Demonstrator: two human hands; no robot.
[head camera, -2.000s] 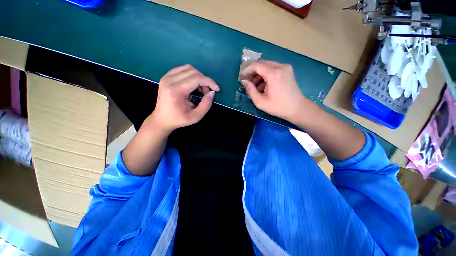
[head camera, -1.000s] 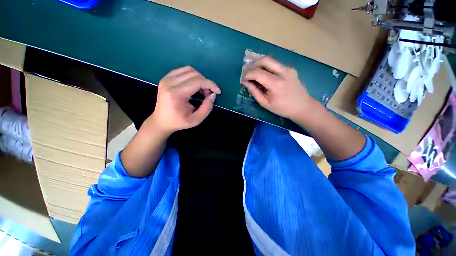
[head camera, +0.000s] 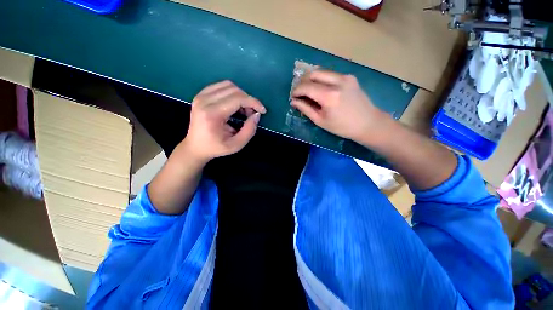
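Observation:
The tan torn tape residue (head camera: 301, 68) sticks to the green bench mat (head camera: 200, 45) near its front edge. My right hand (head camera: 333, 103) is over the lower part of this patch, with thumb and fingers curled close together; whether they pinch anything is hidden. My left hand (head camera: 223, 118) is at the bench edge, left of the patch, with thumb and index fingertip nearly meeting. A tiny pale spot shows at these fingertips, too small to tell what it is.
Thin white parts (head camera: 500, 82) lie over a blue tray (head camera: 464, 138) at the right, below a metal machine arm (head camera: 485, 25). A pink sheet (head camera: 522, 184) is beyond. An open carton (head camera: 82, 175) with bagged white rings (head camera: 19, 163) is at the left. Cardboard (head camera: 388, 45) covers the back.
My right hand has moved slightly over the patch, and its forearm has shifted a little to the right. My left hand has stayed almost still.

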